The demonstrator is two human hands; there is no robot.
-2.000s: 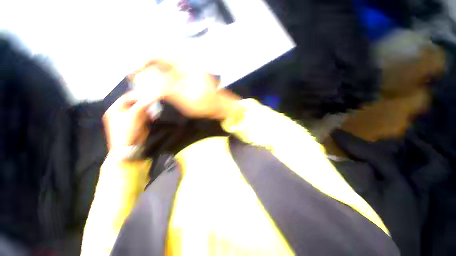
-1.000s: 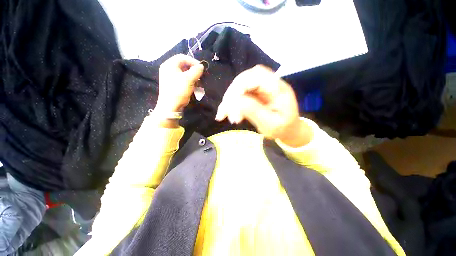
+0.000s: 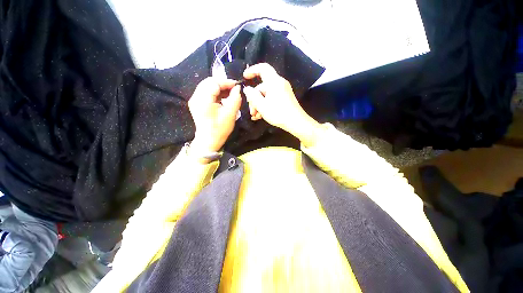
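A large black garment [image 3: 155, 106] with fine pale flecks lies over the table edge and my lap. A pale lining strip [image 3: 234, 39] curves inside its upper part, with a thin white loop beside it. My left hand [image 3: 215, 109] pinches a small dark part of the garment between thumb and fingers. My right hand [image 3: 272, 98] is close beside it, its fingertips bent at the same dark spot, nearly touching the left ones. Whether the right fingertips hold a needle or thread is too small to tell.
The white table [image 3: 373, 43] is in front, with the edge of a round bowl [image 3: 304, 2] at the top. Black garments [image 3: 459, 86] hang at the right, above something blue [image 3: 354, 107]. A person's light blue-grey clothing [image 3: 26, 246] shows at lower left.
My right hand was apart and blurred; it has moved left and up to meet my left hand at the garment. The bowl has shifted almost out of the top of the view.
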